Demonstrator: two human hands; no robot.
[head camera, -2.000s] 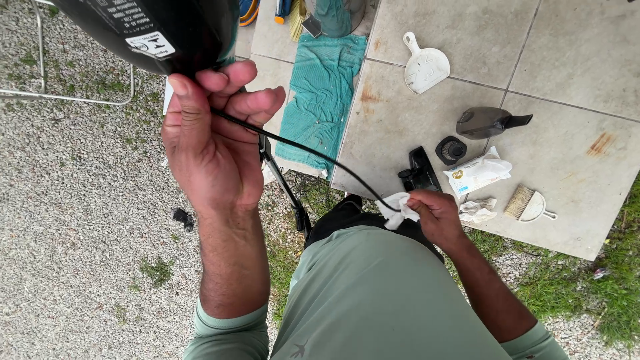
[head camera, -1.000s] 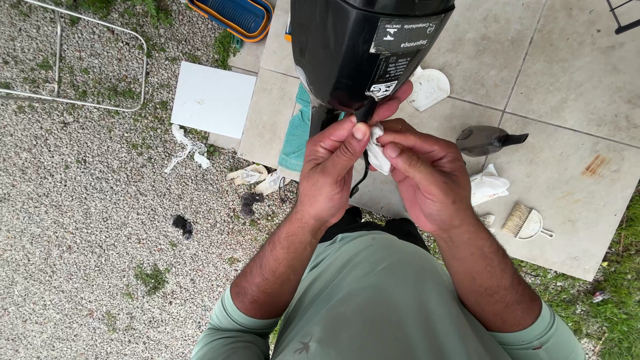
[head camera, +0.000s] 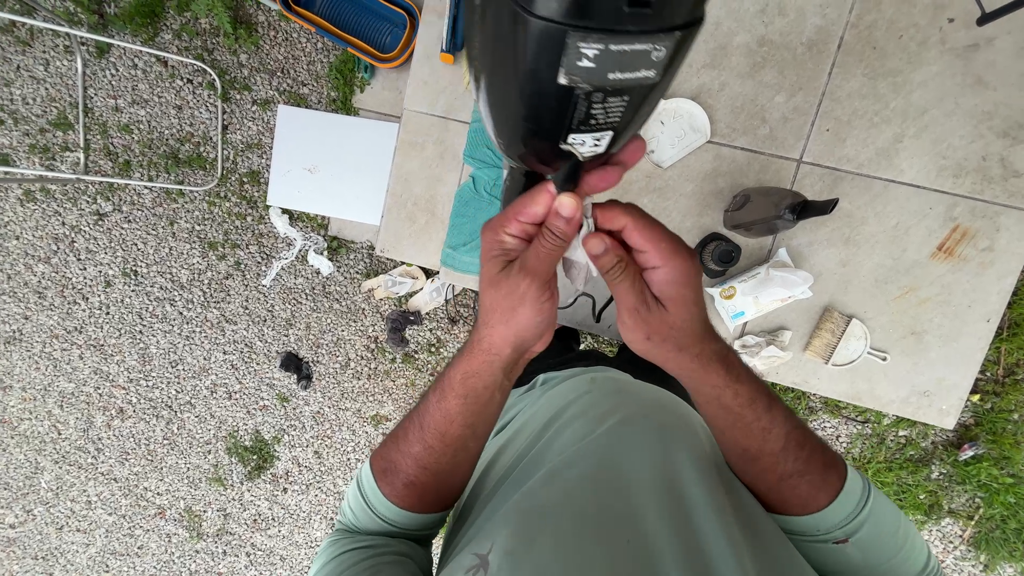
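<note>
A black handheld vacuum cleaner body (head camera: 528, 88) with printed labels reaches down from the top edge. My left hand (head camera: 528, 260) pinches the cord sleeve (head camera: 566, 176) at its lower end, some fingers behind the body. Close beside it, my right hand (head camera: 652, 280) grips a crumpled white wipe (head camera: 578, 260) against the cord end. Part of the black cord (head camera: 588, 300) shows below, between the wrists. To the right, on the tiles, lie a smoky plastic dust cup (head camera: 760, 212), a round black filter (head camera: 718, 254) and a pack of wet wipes (head camera: 760, 290).
A hand brush (head camera: 828, 336) with a white dustpan (head camera: 854, 344), a used wipe (head camera: 764, 350) and a white plastic piece (head camera: 676, 132) lie on the tiles. Left are a teal towel (head camera: 472, 200), flip-flops (head camera: 396, 282), a white board (head camera: 332, 164) and a metal frame (head camera: 220, 120) over gravel.
Two seconds ago my right hand held the wipe around the cord farther down, near my waist. It has moved up beside my left hand, at the vacuum's end.
</note>
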